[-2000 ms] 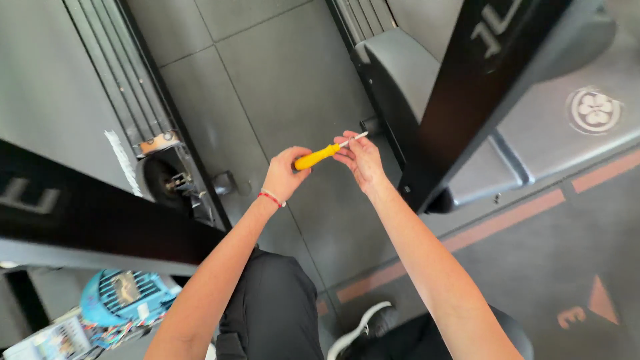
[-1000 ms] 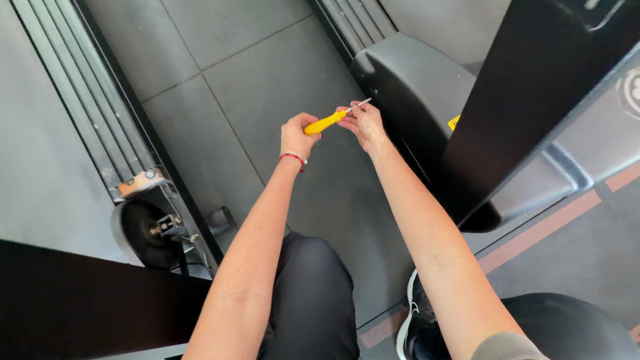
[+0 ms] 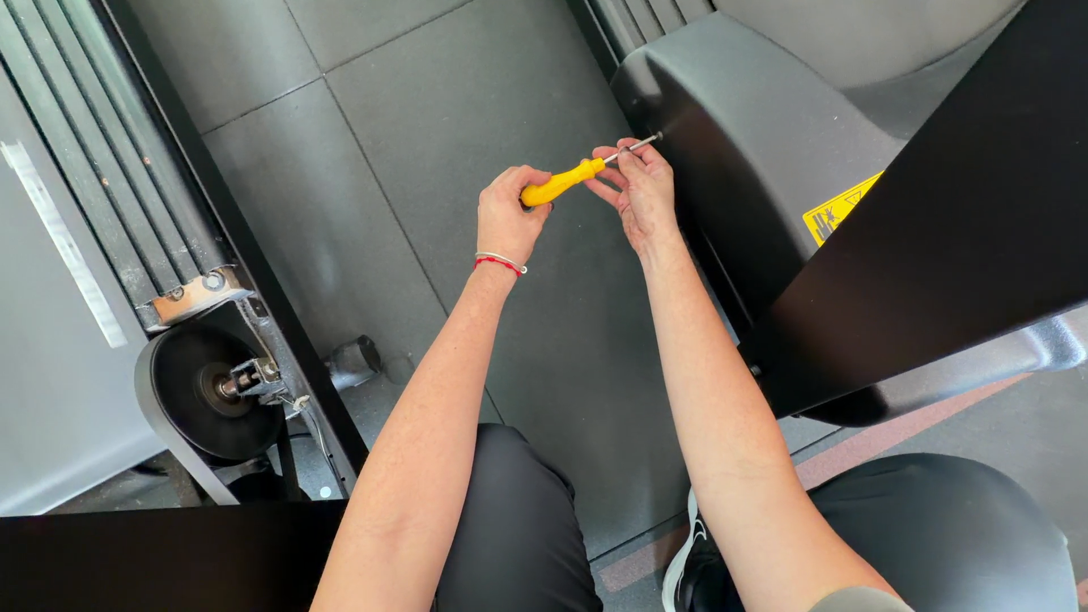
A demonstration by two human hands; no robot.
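A screwdriver with a yellow handle [image 3: 564, 181] is held across both hands, its metal shaft angled up to the right. My left hand [image 3: 508, 212] grips the butt end of the handle. The fingers of my right hand [image 3: 639, 191] are around the shaft, just beyond the handle. The shaft's tip is at or very near a screw [image 3: 658, 136] on the dark side of a treadmill's motor cover [image 3: 739, 119]; whether they touch, I cannot tell. A yellow warning sticker [image 3: 840, 206] lies on that cover.
At left, a second treadmill shows its side rail [image 3: 110, 170], black roller pulley [image 3: 217, 395] and belt uncovered. Black uprights [image 3: 926, 221] cross the right side and lower left. Grey floor tiles [image 3: 476, 127] lie between the machines. My knees and a shoe are below.
The screwdriver and both hands have moved right, up to the side of the motor cover. The view has shifted, and the blue motor at lower left two seconds ago is out of sight.
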